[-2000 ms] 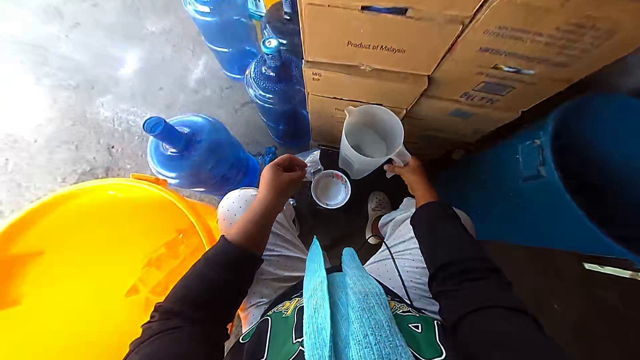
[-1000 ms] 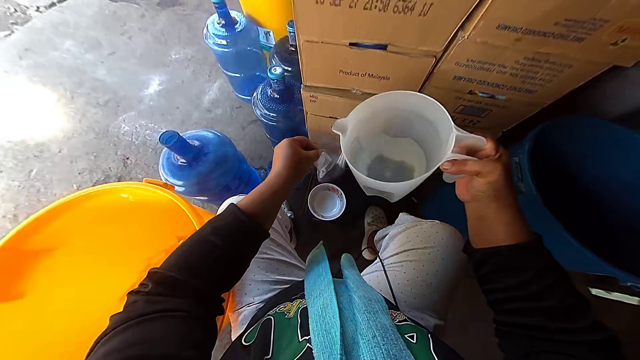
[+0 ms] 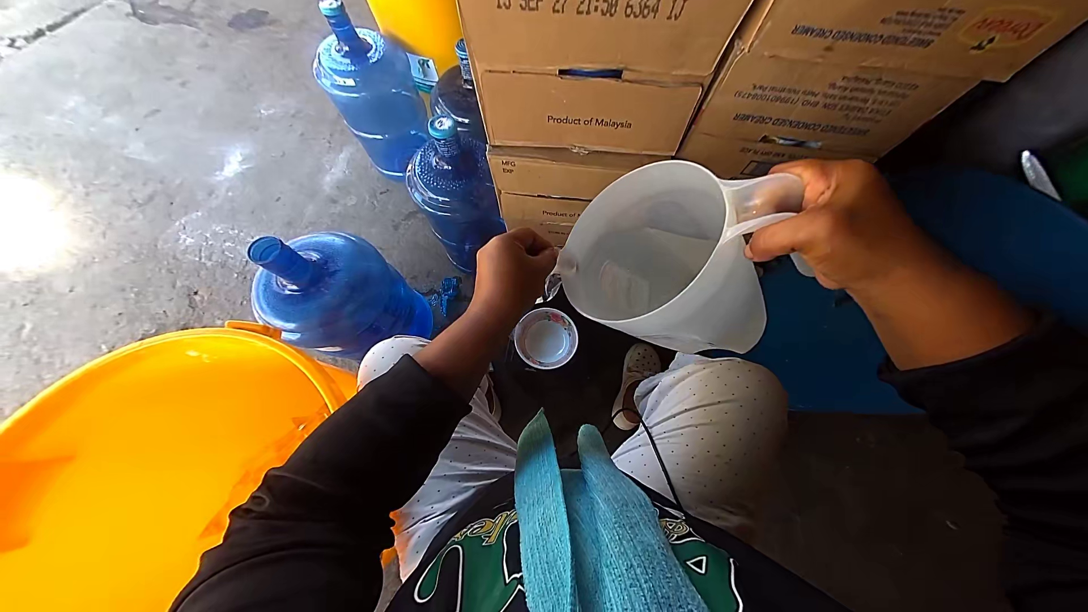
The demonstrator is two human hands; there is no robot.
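Note:
My right hand [image 3: 829,217] grips the handle of a translucent plastic pitcher [image 3: 722,314], which is tilted with its spout toward the left. Liquid shows inside it. At the spout, my left hand [image 3: 514,268] pinches a clear plastic bag [image 3: 552,285], mostly hidden by the fingers and the pitcher's rim. Below that hand, a small round bowl with a patterned rim [image 3: 546,338] stands between my feet; its inside looks pale.
At the left are a yellow plastic tub [image 3: 153,442] and a blue water jug [image 3: 331,293]. Several more blue jugs [image 3: 370,93] stand farther back beside stacked cardboard cartons [image 3: 586,110]. A large blue container [image 3: 850,357] is at the right, behind my right forearm.
My right hand has raised the pitcher and tipped it leftward, bringing its spout to the bag at my left hand. The left hand keeps its pinch on the bag.

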